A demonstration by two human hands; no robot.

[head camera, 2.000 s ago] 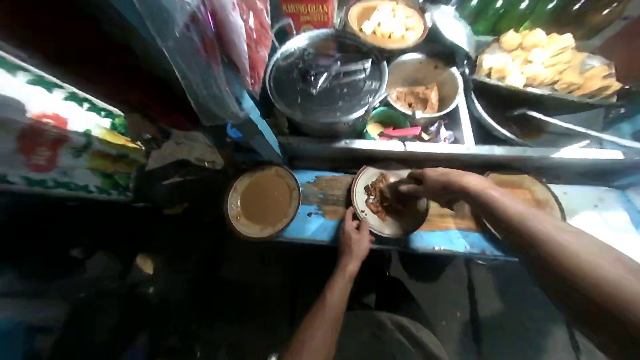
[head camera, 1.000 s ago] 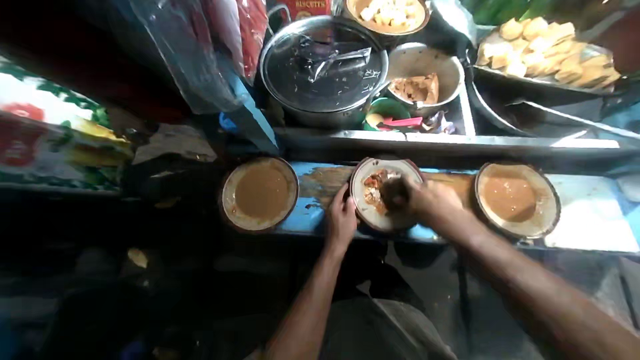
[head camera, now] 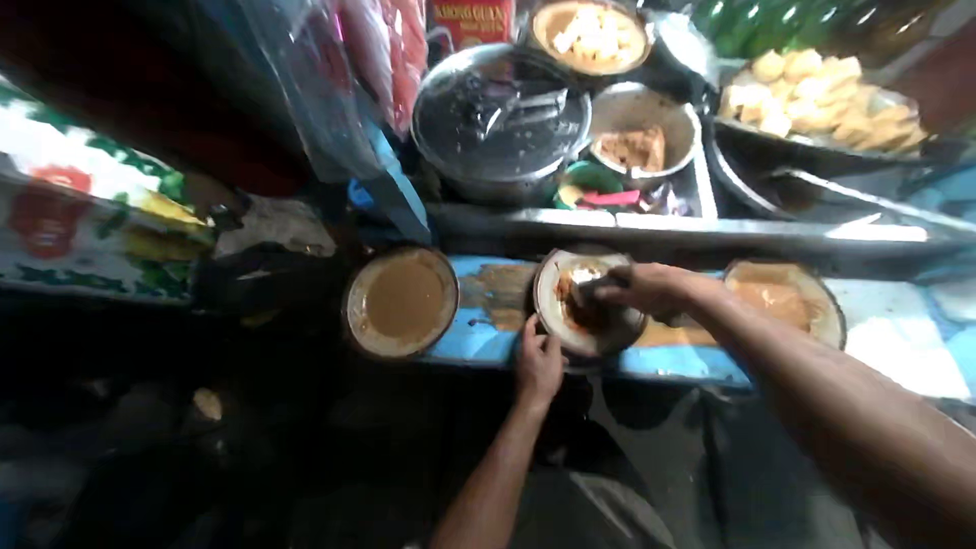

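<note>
A pale, dark-rimmed plate [head camera: 560, 305] holds a reddish-brown paste on a narrow blue and bare-wood ledge [head camera: 476, 335]. At the plate's lower left edge, my left hand [head camera: 541, 358] grips the rim. My right hand [head camera: 652, 290] is closed on a dark, blurred tool, which looks like a pestle, with its end in the paste. To the left stands a plate of brown sauce [head camera: 404, 297]. Another plate of orange-brown sauce [head camera: 781, 301] lies to the right, partly behind my right forearm.
Behind the ledge runs a metal counter edge [head camera: 564, 217]. Beyond it stand a lidded pot [head camera: 499, 114], an open pot [head camera: 648, 130], a green cup [head camera: 591, 179], a bowl of white pieces [head camera: 595, 38] and a tray of fried food [head camera: 823, 99]. Plastic bags [head camera: 328, 91] hang at left.
My right hand has shifted slightly over the middle plate, still holding the dark tool. My left hand has stayed at the rim.
</note>
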